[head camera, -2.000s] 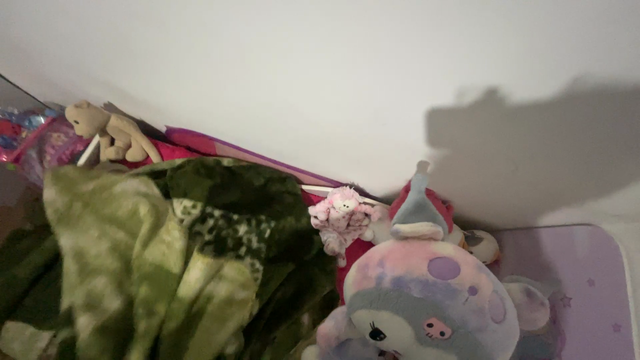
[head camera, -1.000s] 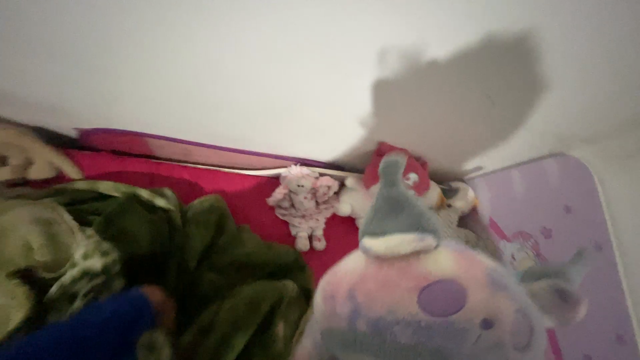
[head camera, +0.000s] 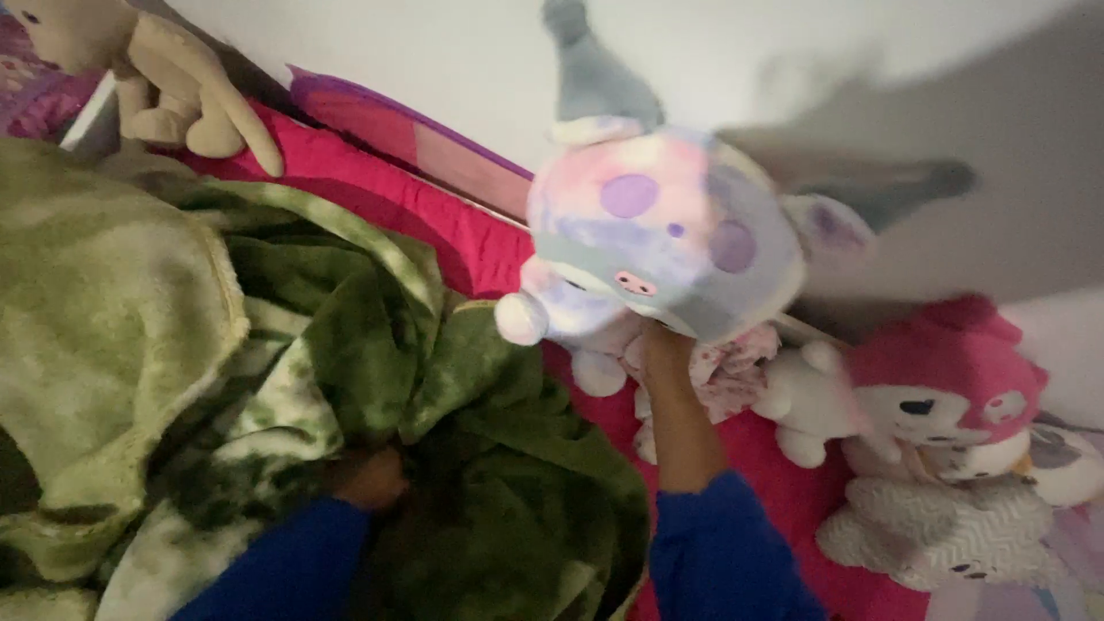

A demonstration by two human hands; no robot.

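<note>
My right hand [head camera: 668, 349], coming from a blue sleeve, grips a large pastel plush toy [head camera: 621, 233] with grey horn-like ears, low on its body under the head; the toy's head hides the fingers. The toy is held up against the wall, over the bed's pink sheet. My left hand [head camera: 375, 477] is low in the folds of a green plush blanket [head camera: 336, 345]; its fingers are blurred and partly covered, so its grip cannot be made out. A pink patterned plush [head camera: 737, 371] sits just behind my right wrist.
On the right are a white plush [head camera: 798, 401], a plush with a pink-red hood [head camera: 949, 388] and a grey zigzag-textured plush [head camera: 949, 526]. A beige long-limbed plush [head camera: 172, 86] lies at the upper left. The white wall [head camera: 448, 52] runs behind the pink sheet [head camera: 371, 181].
The large pastel plush, earlier resting at the lower right, is now lifted to the left in my right hand. Both my hands have come into view. The plush toys behind it are more exposed.
</note>
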